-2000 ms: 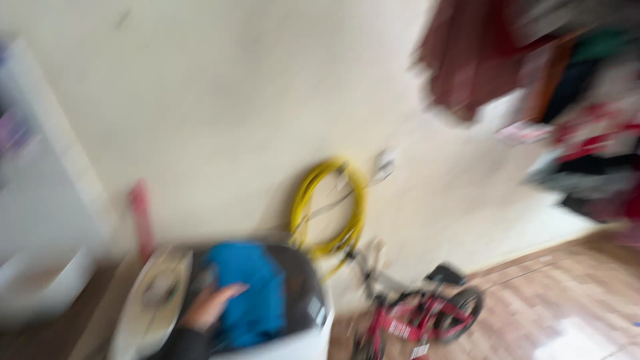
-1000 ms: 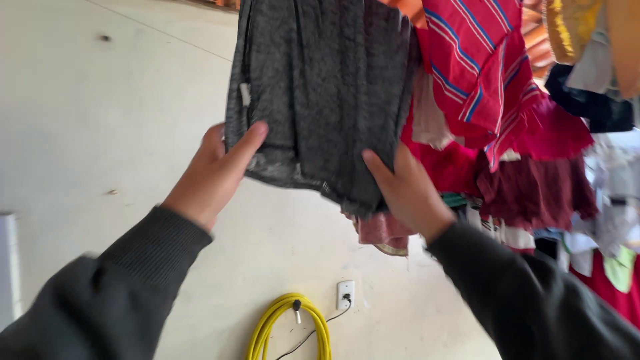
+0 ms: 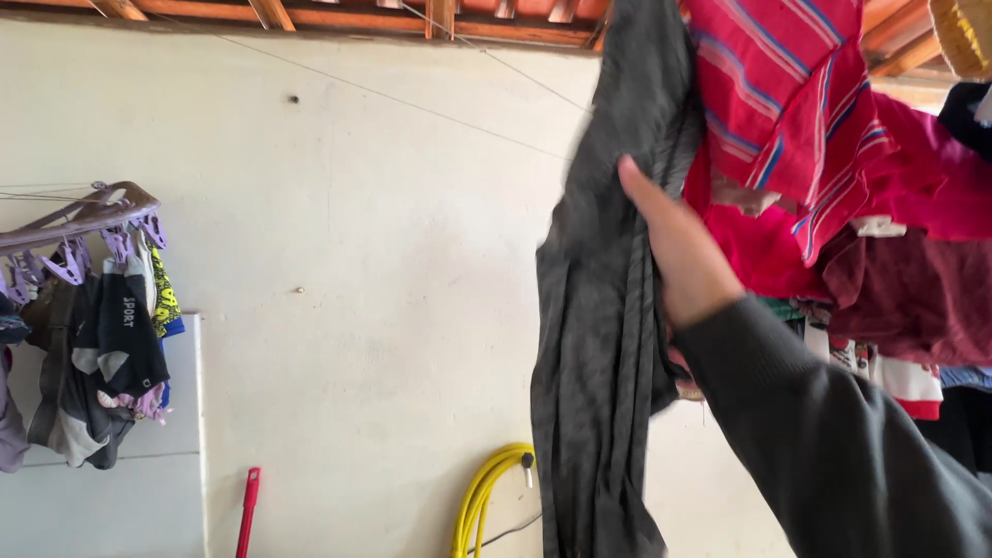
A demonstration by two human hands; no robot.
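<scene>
A dark grey garment (image 3: 597, 325) hangs lengthwise in loose folds, right of the middle, its top running out of the frame. My right hand (image 3: 682, 248) is at its right side, thumb pointing up against the cloth; the other fingers are mostly hidden, so the grip cannot be made out. My left hand is out of view. Just right of the garment hangs a red cloth with blue and white stripes (image 3: 775, 93), with a maroon garment (image 3: 914, 294) lower down.
Thin lines (image 3: 372, 91) run across in front of the pale wall (image 3: 387, 310). A purple clip hanger (image 3: 116, 205) with socks (image 3: 124, 333) hangs at left. Below are a red handle (image 3: 248, 511) and a coiled yellow hose (image 3: 484, 496). Wooden beams (image 3: 349, 23) cross the top.
One second ago both hands held the grey garment spread wide; now it hangs narrow and long, and my left hand has left the view. Two seconds ago a hand was at blue cloth below.
</scene>
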